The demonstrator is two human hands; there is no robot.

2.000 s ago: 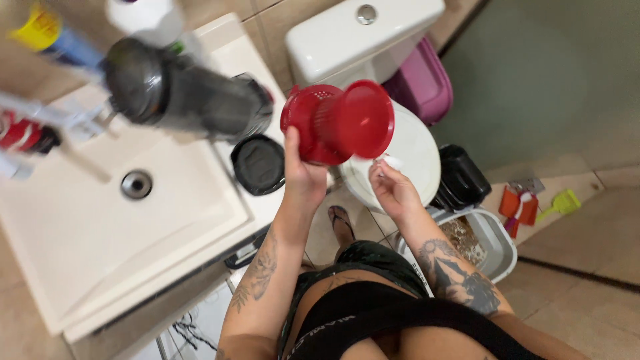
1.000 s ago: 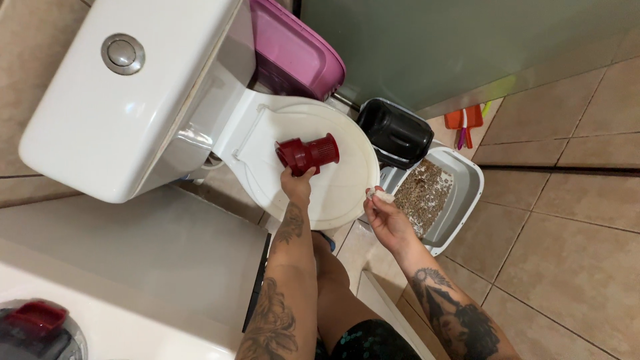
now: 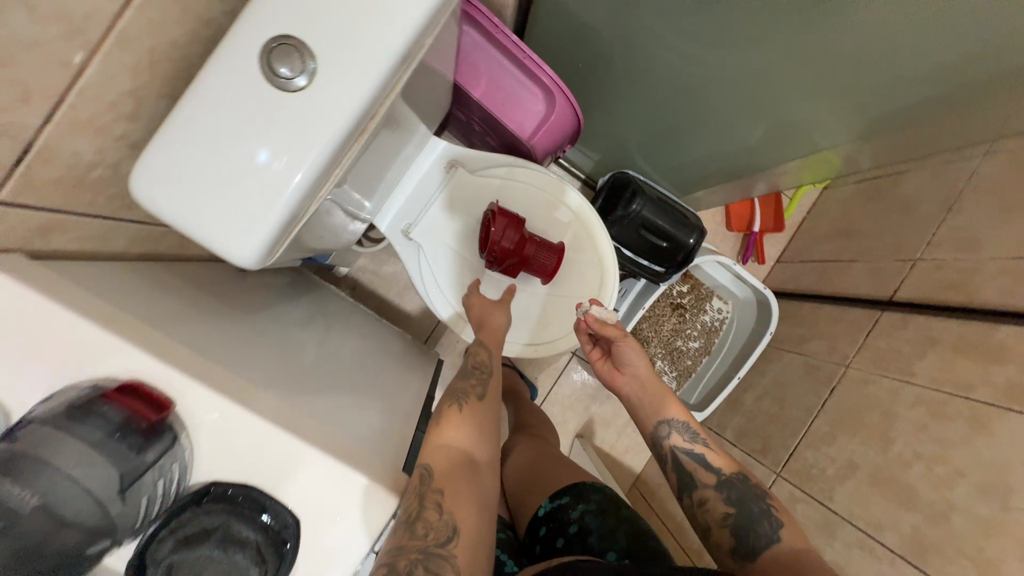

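Note:
A red plastic filter part [image 3: 520, 244] with a perforated end, like one from a vacuum cleaner, lies on its side on the closed white toilet lid [image 3: 572, 300]. Just below it, my left hand [image 3: 488, 310] has its thumb and index finger apart. A pale patch shows between those fingers; I cannot tell what it is. My right hand [image 3: 612, 348] pinches a small crumpled white piece [image 3: 600, 314], perhaps tissue, over the lid's right edge. At the lower left, a dark see-through canister [image 3: 88, 472] lies on the white counter beside a black cup-like part [image 3: 220, 532].
The toilet tank [image 3: 264, 152] stands at the upper left. Behind the bowl is a pink plastic tub [image 3: 520, 88]. To the right are a black bin [image 3: 650, 224], a grey litter tray [image 3: 756, 320] holding pellets, and an orange dustpan [image 3: 756, 214] by the glass panel.
The red part went from my left hand, above the lid, onto the lid, and the fingers have let go. My right hand still pinches the white piece. The view has swung toward the toilet.

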